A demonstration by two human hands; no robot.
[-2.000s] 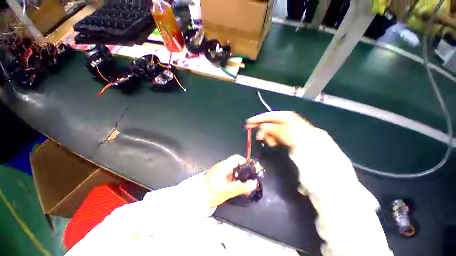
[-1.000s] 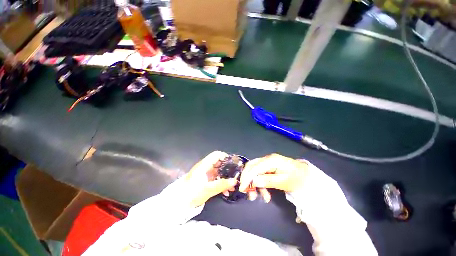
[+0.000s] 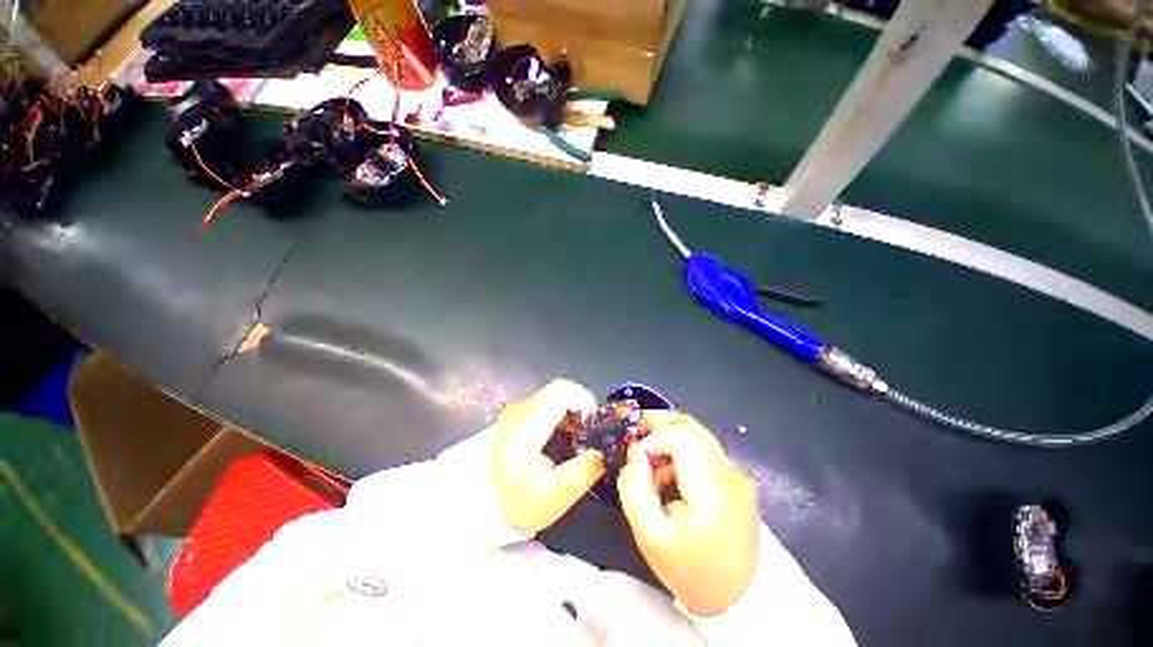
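Note:
My left hand (image 3: 544, 461) holds a small dark and silver inner module (image 3: 604, 430) above the bench mat, near the front edge. My right hand (image 3: 683, 506) pinches a bit of red lead (image 3: 634, 445) at the module's right side. The round black housing (image 3: 642, 398) shows its shiny rim just behind and between my hands; most of it is hidden. The fingers cover much of the module and wires.
A blue air blow gun (image 3: 755, 310) lies beyond my hands, its hose curving right. A finished-looking module (image 3: 1037, 556) stands at right. Wired units (image 3: 323, 145) cluster upper left, near a bottle (image 3: 395, 41), parts tray (image 3: 240, 36) and cardboard box (image 3: 575, 38). A red stool (image 3: 247, 525) is below the edge.
The red lead, earlier pulled up long by my right hand, is now mostly hidden at the module. My hands have come close together, and the module now sits in front of the housing. The view has shifted.

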